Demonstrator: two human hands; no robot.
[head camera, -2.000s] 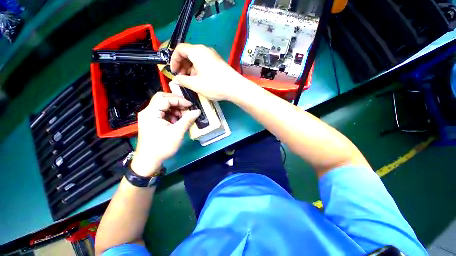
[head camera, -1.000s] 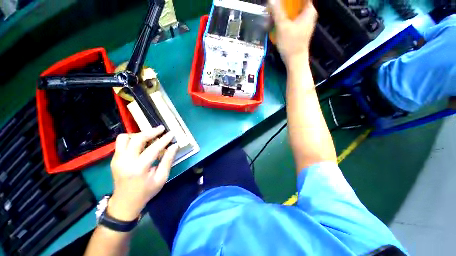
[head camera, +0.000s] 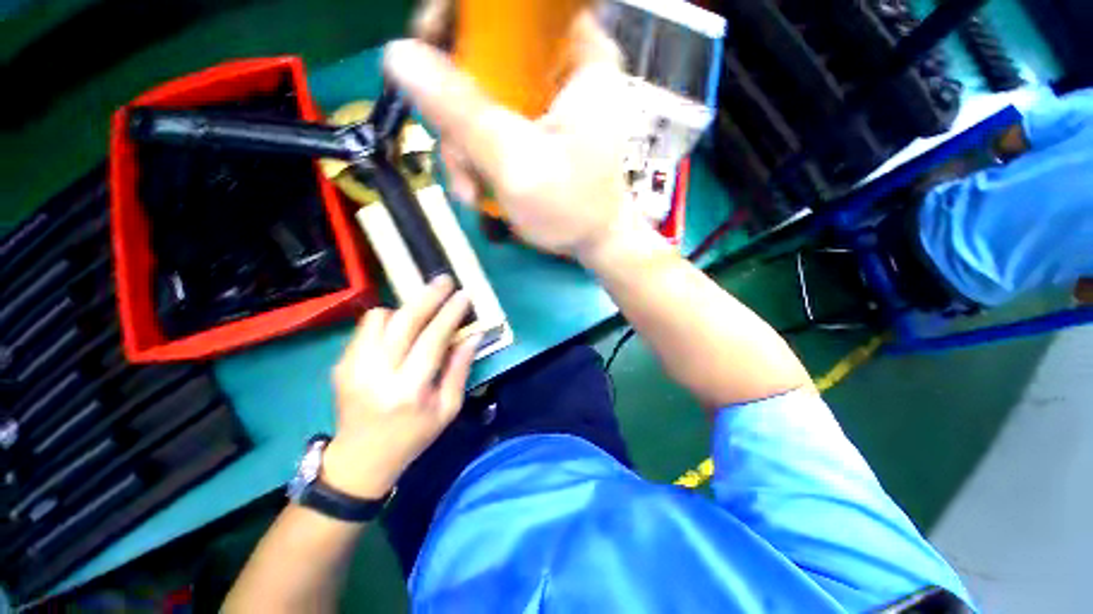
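The black tripod leg assembly (head camera: 360, 142) has its hub over the yellowish end of the cream-white fixture (head camera: 464, 262). One leg lies along the fixture and another reaches left over the red bin. My left hand (head camera: 405, 372) holds the near end of the leg on the fixture with its fingertips. My right hand (head camera: 539, 156) is blurred and grips the orange electric screwdriver (head camera: 509, 54), right of the hub. The screwdriver's tip is hidden by my hand. The third leg is partly hidden behind my right hand.
A red bin (head camera: 134, 270) of black parts stands left of the fixture. The white screw feeder (head camera: 653, 120) in its red tray is partly hidden by my right hand. Black ribbed trays (head camera: 114, 444) lie at the left, with more at the upper right. A person's blue sleeve (head camera: 1019, 210) is at right.
My right hand first left the leg and took the screwdriver at the upper right. It has since come back left with it, near the hub. My left hand stays at the leg's near end.
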